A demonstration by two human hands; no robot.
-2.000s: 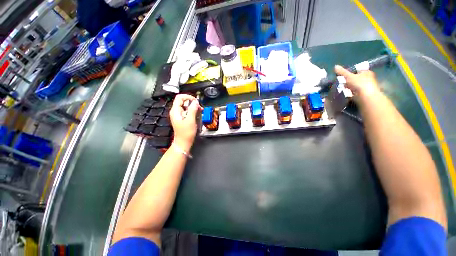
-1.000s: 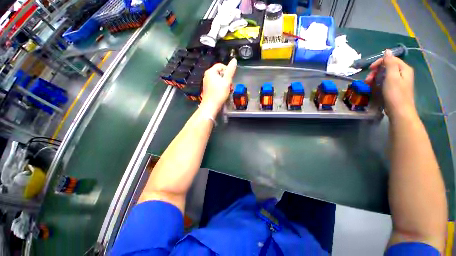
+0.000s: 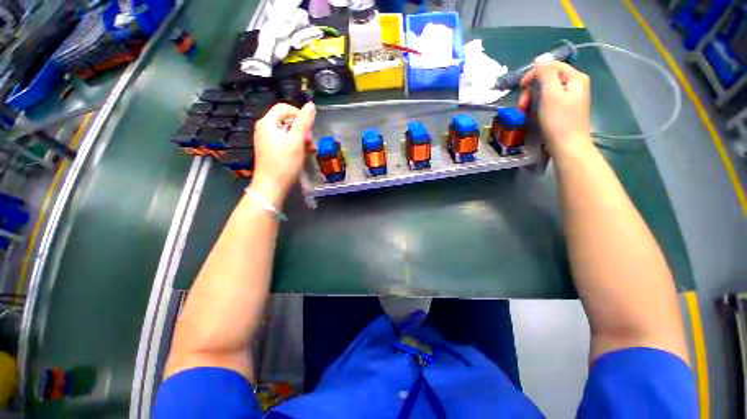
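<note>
The silvery fixture (image 3: 393, 177) lies across the bench in front of me and holds several transformers (image 3: 418, 146) with blue tops and orange windings, upright in a row. My left hand (image 3: 282, 147) grips the fixture's left end plate. My right hand (image 3: 559, 102) is at its right end, fingers curled around the end plate, which they mostly hide. The dark grey syringe (image 3: 536, 67) lies behind my right hand, tip toward the white wipes, with a thin hose looping off to the right.
Black-topped transformers (image 3: 219, 123) are packed in rows at the left. Behind the fixture are a round gauge (image 3: 328, 80), white gloves (image 3: 278, 37), a yellow bin (image 3: 378, 75), a blue bin (image 3: 434, 75) and crumpled white wipes (image 3: 482, 74). A green conveyor (image 3: 102, 221) runs along the left.
My right hand has gone from beside the syringe to the fixture's right end. My left hand remains at the left end. The view has shifted, and the fixture now sits slightly tilted.
</note>
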